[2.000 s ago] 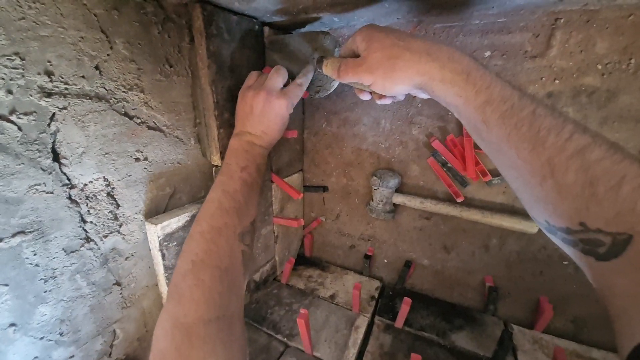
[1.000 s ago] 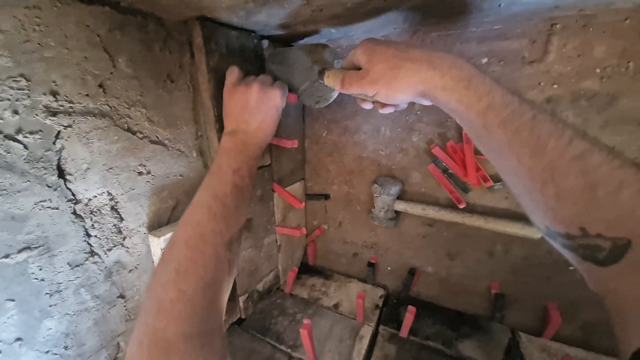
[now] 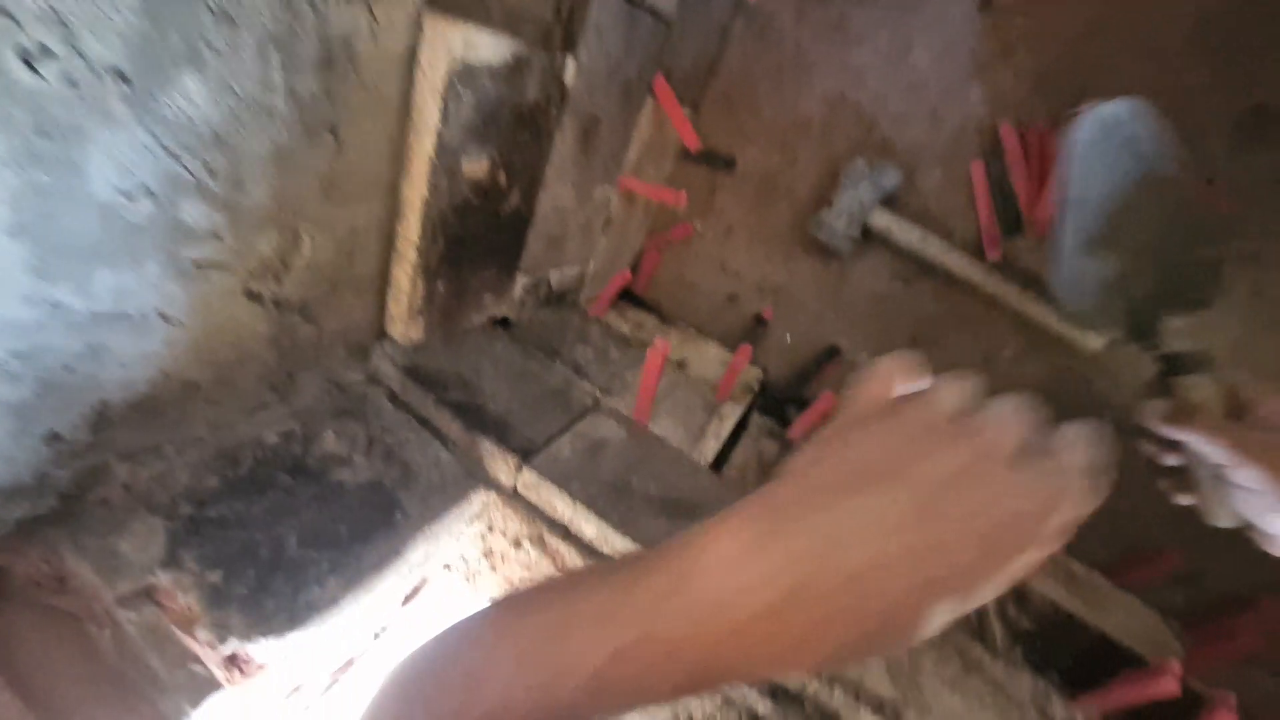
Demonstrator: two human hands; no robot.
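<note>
My left hand [image 3: 960, 450], blurred, reaches over the bricks at the lower centre; its fingers are curled, and whether they hold anything is hidden. At the right edge my right hand [image 3: 1215, 465] grips the handle of a mason's trowel [image 3: 1110, 200], whose blurred blade points up. Between the hands and the left wall, a hammer [image 3: 860, 205] with a mortar-crusted head and wooden handle [image 3: 990, 275] lies on the brown surface. Red wedges [image 3: 652, 380] stand along the brick edges, and a pile of red and black wedges [image 3: 1015, 180] lies beside the trowel blade.
A rough plastered wall [image 3: 200, 180] rises on the left. Against it leans a dark slab [image 3: 490, 170] with a pale edge. Flat bricks [image 3: 620, 480] form a corner, with gaps between them. Bright light falls on a rough surface [image 3: 460, 590] at the lower left.
Both hands have left the upper corner by the wall, the left one now lower over the bricks, the right one at the right edge with the trowel. The view has swung strongly.
</note>
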